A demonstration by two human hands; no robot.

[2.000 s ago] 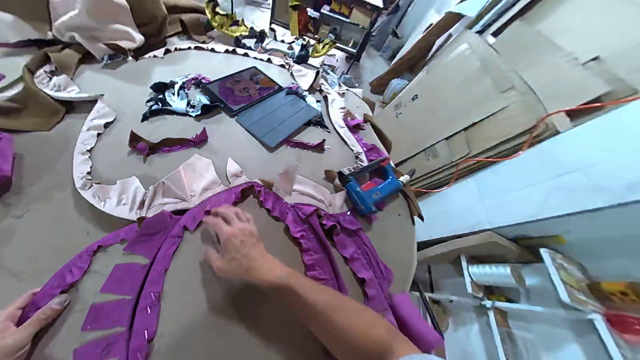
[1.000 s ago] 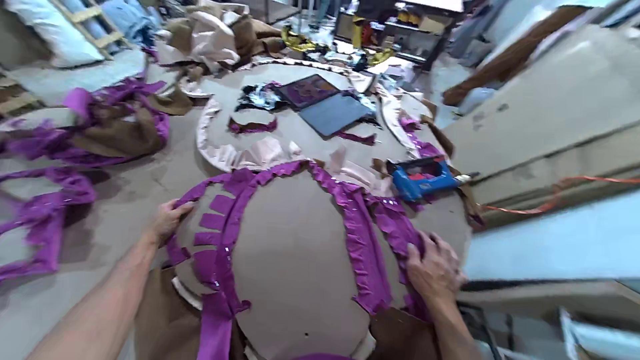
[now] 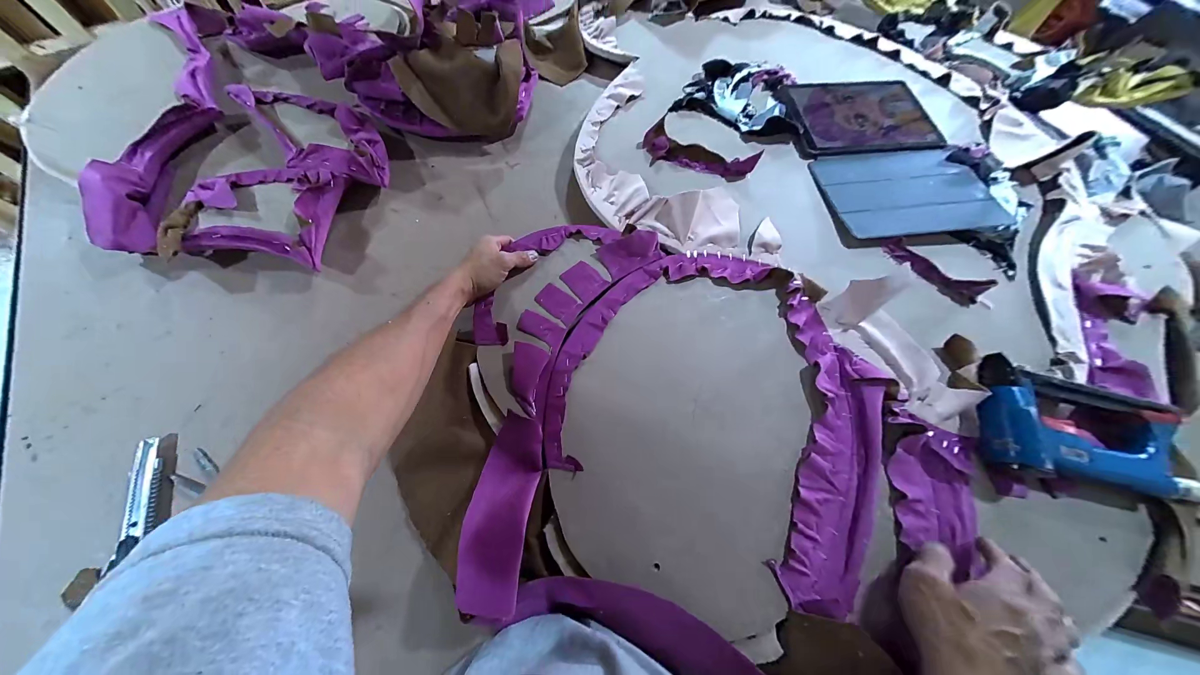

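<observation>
A board panel (image 3: 694,422), its edges wrapped in stapled magenta fabric (image 3: 572,375), lies flat close to my body. My left hand (image 3: 497,267) grips the magenta-edged rim at its upper left. At the lower right, my right hand (image 3: 984,609) holds the magenta fabric strip (image 3: 933,487) along the panel's right side, its fingers partly hidden by the cloth. Brown fabric (image 3: 436,459) shows under the left edge. A blue staple gun (image 3: 1078,436) rests on its side above my right hand. Pale pink fabric (image 3: 694,220) adjoins the top edge.
A tablet (image 3: 867,117) in an open cover (image 3: 914,192) lies on a larger board behind. More magenta-wrapped pieces (image 3: 141,187) are at the upper left. A utility knife (image 3: 141,497) lies beside my left forearm. Fabric scraps (image 3: 1097,84) crowd the upper right.
The right hand, on the middle of the work two seconds ago, is now at its right side, lower than a second ago. The view has swung left and closer.
</observation>
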